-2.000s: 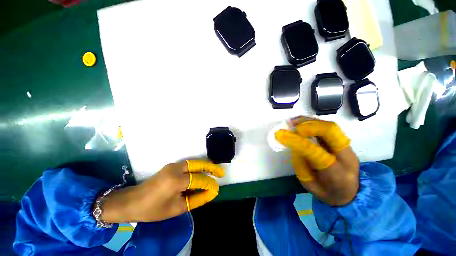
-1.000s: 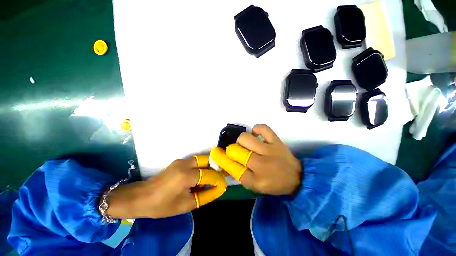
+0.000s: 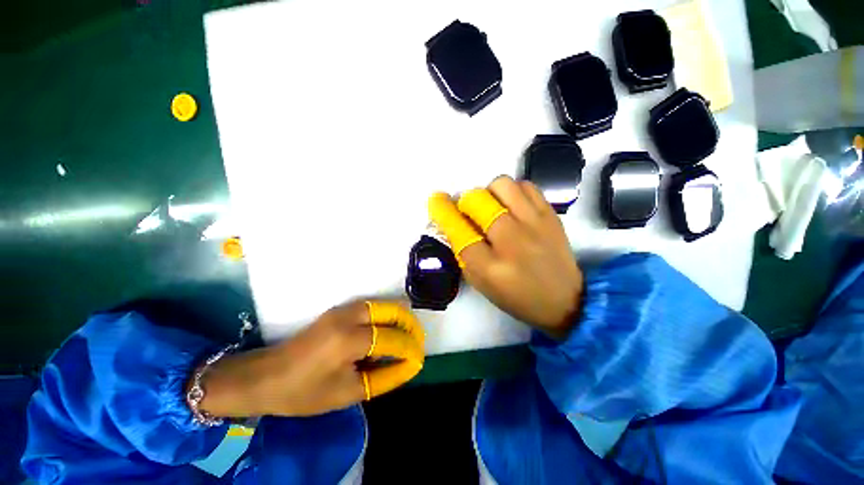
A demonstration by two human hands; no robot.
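A black watch body (image 3: 433, 274) lies screen up near the front edge of the white foam sheet (image 3: 322, 180), with glare on its screen. My right hand (image 3: 521, 256), with yellow finger cots, is just above and right of it. Its fingertips pinch a small whitish piece (image 3: 437, 231) at the watch's upper edge, mostly hidden by the fingers. My left hand (image 3: 317, 365) is at the sheet's front edge, just below the watch. Its cotted fingers are bent with the tips close together; I cannot tell whether they hold anything.
Several black watch bodies (image 3: 585, 95) lie at the sheet's upper right, one (image 3: 464, 66) at upper centre. A cream pad (image 3: 699, 57) is at the upper right corner. A crumpled white cloth (image 3: 796, 194) lies right of the sheet. Yellow rings (image 3: 184, 107) and shiny film (image 3: 180, 218) are at left.
My right hand came left from the sheet's right part to the front watch, covered its lower part, then moved up to its upper edge. My left hand stays near the front edge.
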